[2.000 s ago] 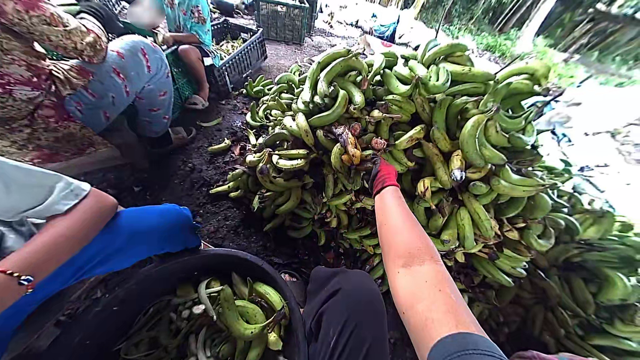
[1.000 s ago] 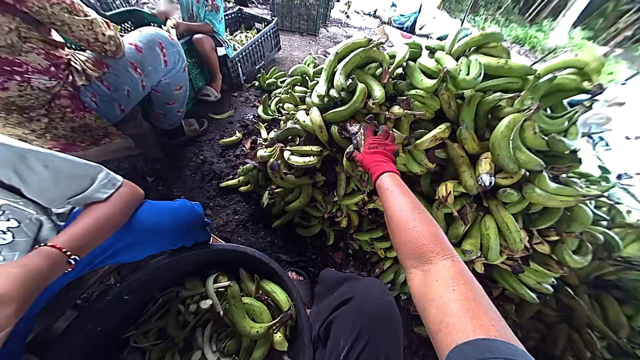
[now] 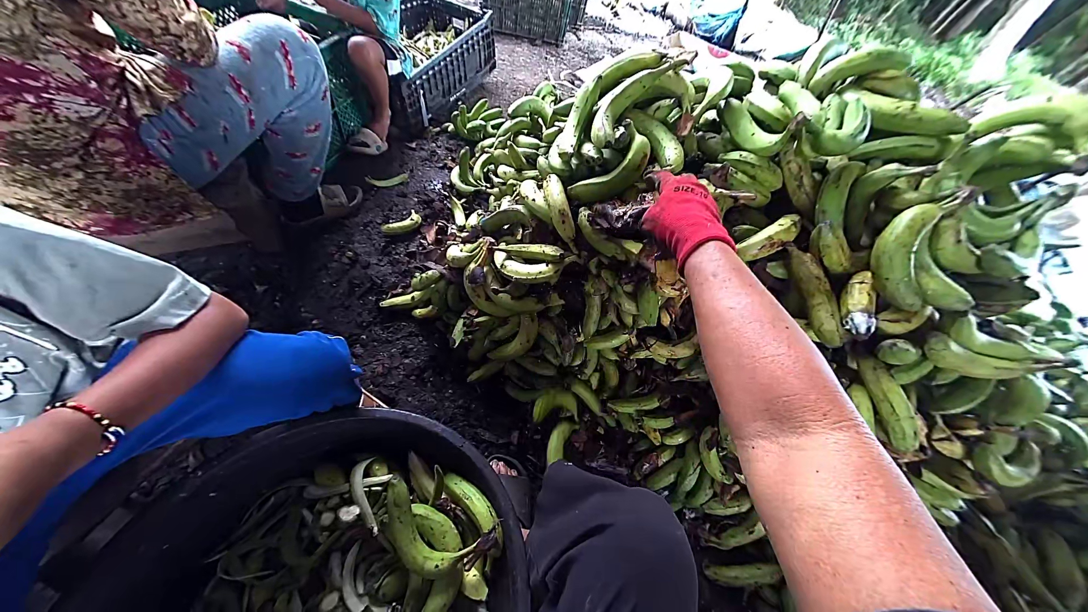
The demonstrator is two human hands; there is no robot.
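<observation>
My right hand (image 3: 687,212), in a red work glove, reaches into a large pile of green bananas or plantains (image 3: 901,246). Its fingers are at a dark, dried stem part near the pile's upper middle; the fingertips are largely hidden, so a firm grip cannot be made out. Big green fruits (image 3: 620,110) lie just beyond the glove, smaller bunches below and to its left. At the lower left stands a black round tub (image 3: 501,510) holding a bunch of green fruit (image 3: 433,535) and pale peels. My left hand is out of view.
A co-worker's bare arm (image 3: 161,365) with a beaded bracelet is left of the tub, over blue cloth (image 3: 280,382). Another person in patterned trousers (image 3: 255,102) sits at the upper left. A dark plastic crate (image 3: 450,76) stands behind, and loose fruit (image 3: 402,223) lies on dark, wet ground.
My right hand has shifted on the pile, away from the yellowed fruit it was beside two seconds ago to the dark stem part. The co-worker's arm at the left has moved slightly.
</observation>
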